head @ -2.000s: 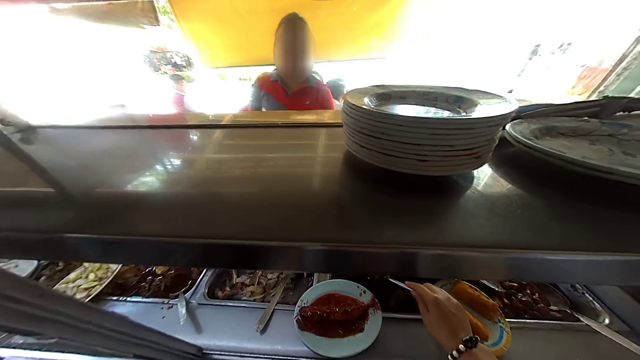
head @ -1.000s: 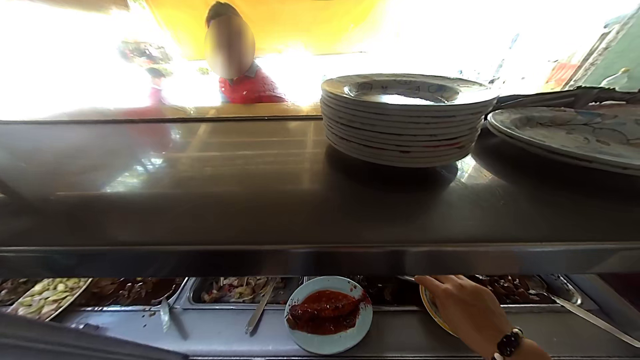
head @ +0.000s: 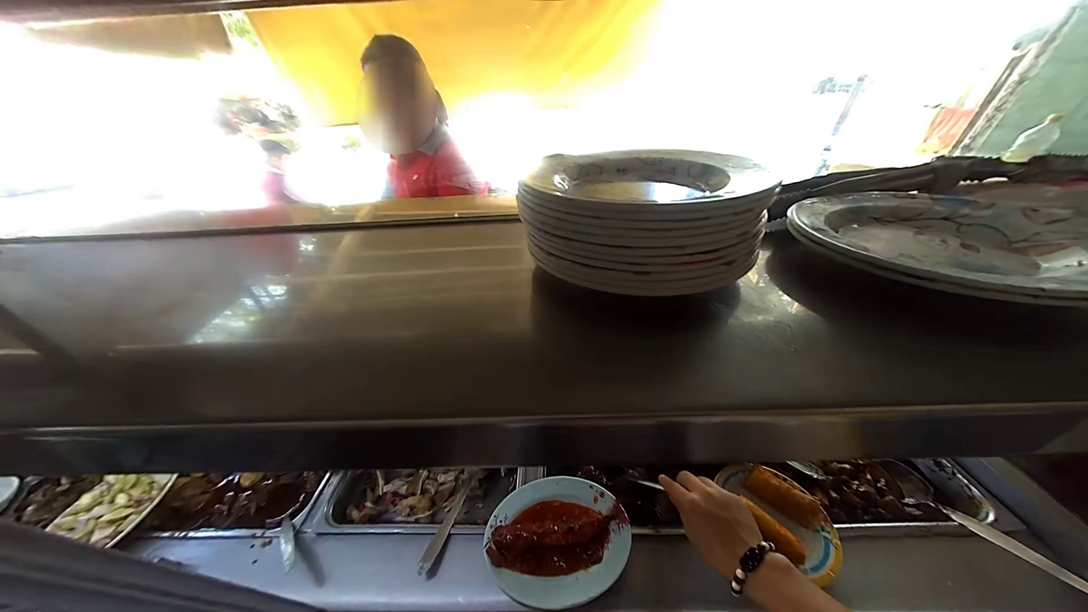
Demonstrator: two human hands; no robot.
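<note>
My right hand [head: 714,520], with a beaded bracelet on its wrist, is closed on a thin metal utensil handle [head: 648,484] over a tray of dark food [head: 625,480]. Just left of it, a pale blue plate [head: 620,557] holds food in red sauce [head: 552,537]. Partly behind my hand and wrist is a yellow-rimmed plate [head: 829,571] bearing long orange-brown food pieces [head: 784,497]. The far end of the utensil is hidden among the food. My left hand is out of view.
A metal shelf [head: 340,357] crosses above the food trays, carrying stacked plates [head: 650,234] and larger oval platters [head: 943,238]. Spoon handles [head: 444,531] jut over the counter edge. At the right lies a long ladle handle [head: 1011,544]. A person in red [head: 425,166] stands beyond the shelf.
The person in red stood farther right two seconds ago. My right hand stays over the trays near the yellow-rimmed plate, which shows more than it did one second ago.
</note>
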